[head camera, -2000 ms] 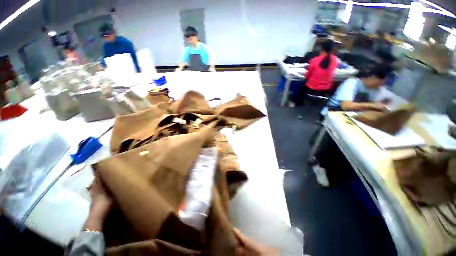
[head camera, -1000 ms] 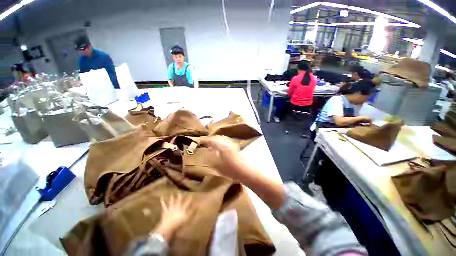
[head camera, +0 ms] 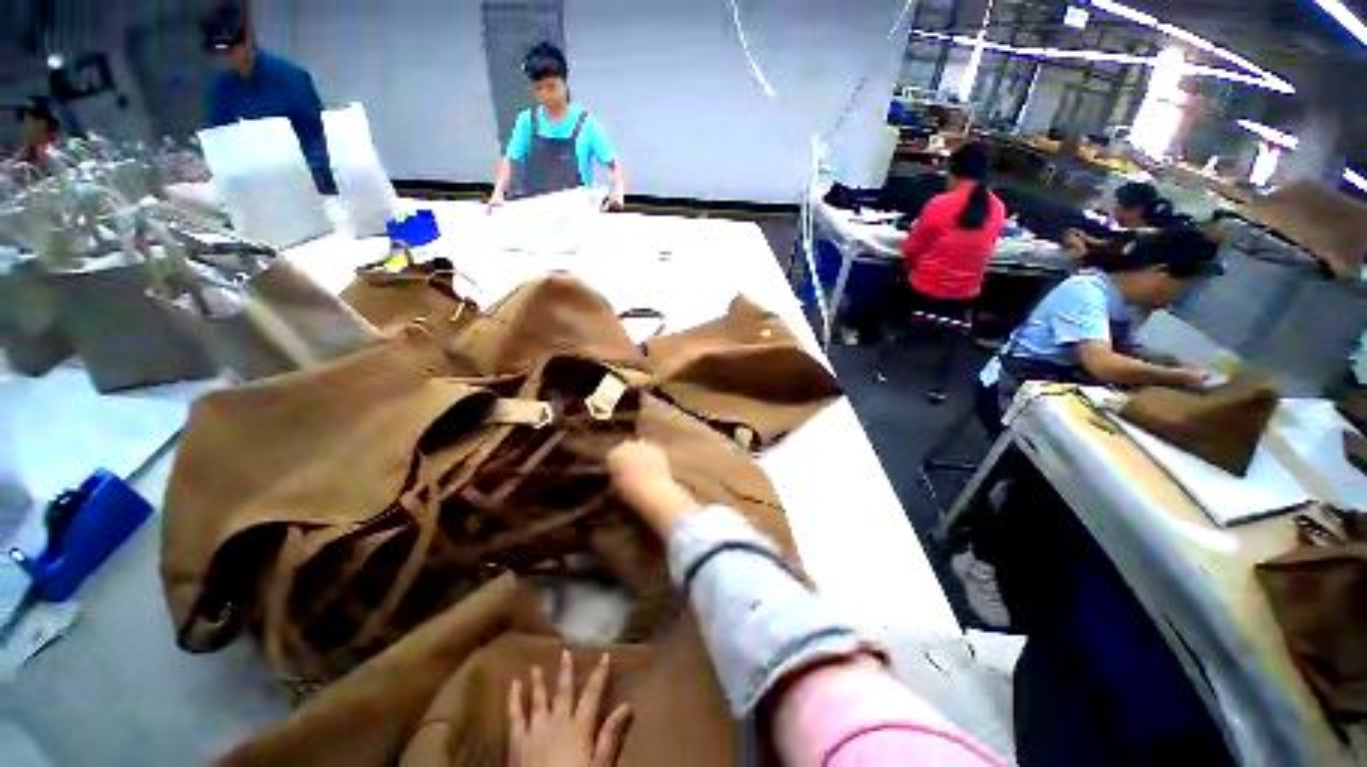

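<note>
Several brown tote bag bodies [head camera: 300, 427] lie in a heap on the white table in front of me. Dark thin straps [head camera: 412, 517] lie tangled in the open mouth of the nearest ones, with small gold hardware and pale tabs [head camera: 606, 396] at the top edges. My left hand [head camera: 567, 722] lies flat on the brown fabric at the bottom of the view, fingers apart, holding nothing. My right hand [head camera: 642, 472] is at the right side of the open mouth, above the left hand, with curled fingers against the fabric and straps. Its fingertips are hidden, so its grip is unclear.
A blue tape dispenser [head camera: 87, 535] is at the left, with pale bags [head camera: 135, 322] behind it. White boards [head camera: 270, 180] stand further back. Two people are behind the table. Others sit at tables on the right, one with a brown piece [head camera: 1199, 423].
The brown panel with the white strip has gone down out of view. My left hand stays flat on fabric, now lower. My right hand has moved slightly down from the pale tabs.
</note>
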